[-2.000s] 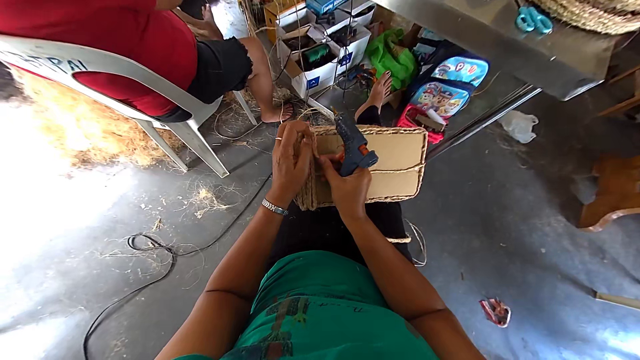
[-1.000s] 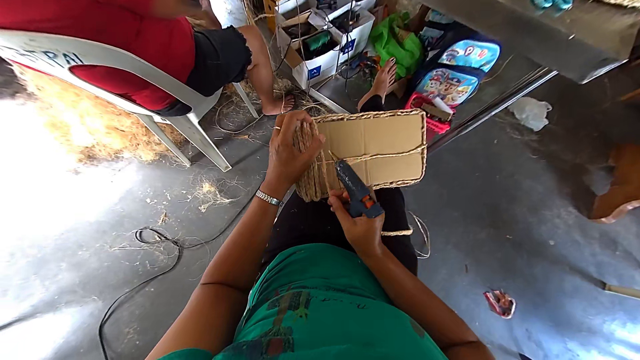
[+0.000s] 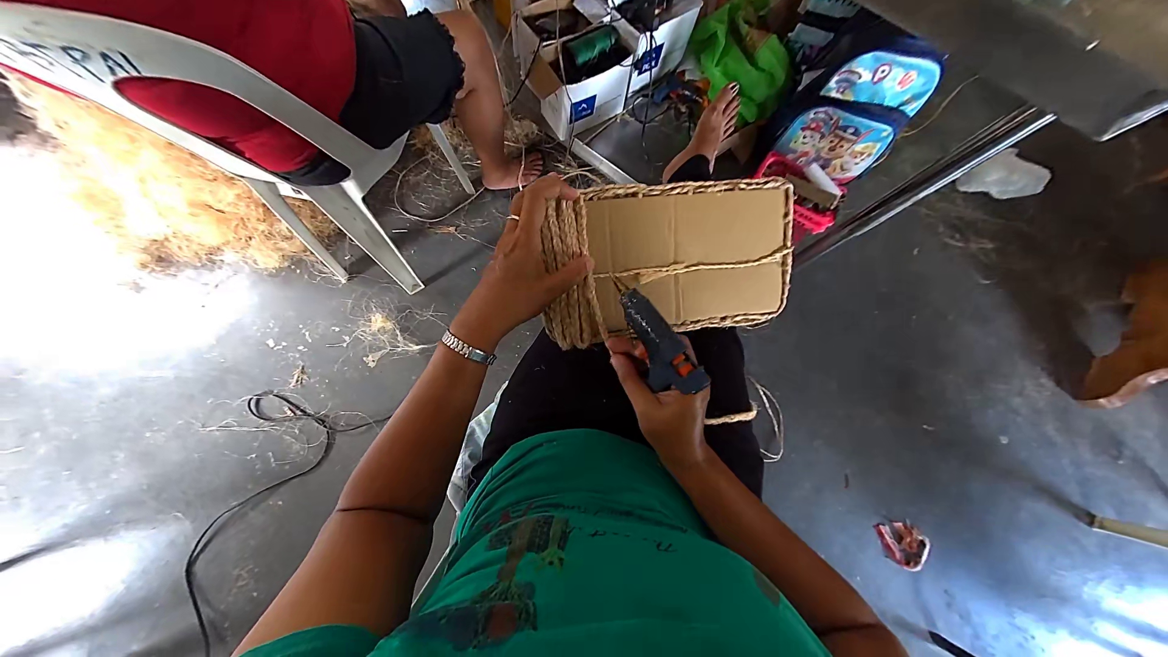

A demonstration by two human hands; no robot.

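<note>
A rectangular cardboard piece edged with braided natural-fiber rope rests over my lap. Several turns of rope wrap its left end, and a thinner strand crosses the middle of the cardboard. My left hand grips the wrapped end, thumb on top and fingers at the upper corner. In my right hand is a dark hot glue gun with orange parts, its nozzle at the cardboard beside the wrapped rope. The fingers of that hand are also close to the rope at the lower edge. A loose rope tail lies by my right thigh.
A person in red sits on a white plastic chair at upper left, near loose fiber. White boxes, a green bag and a backpack stand ahead. A metal table is at upper right. A black cable crosses the floor.
Two seconds ago the glue gun stood upright over the rope near my left fingers; it has since come down toward me, and its nozzle now points up and left at the cardboard.
</note>
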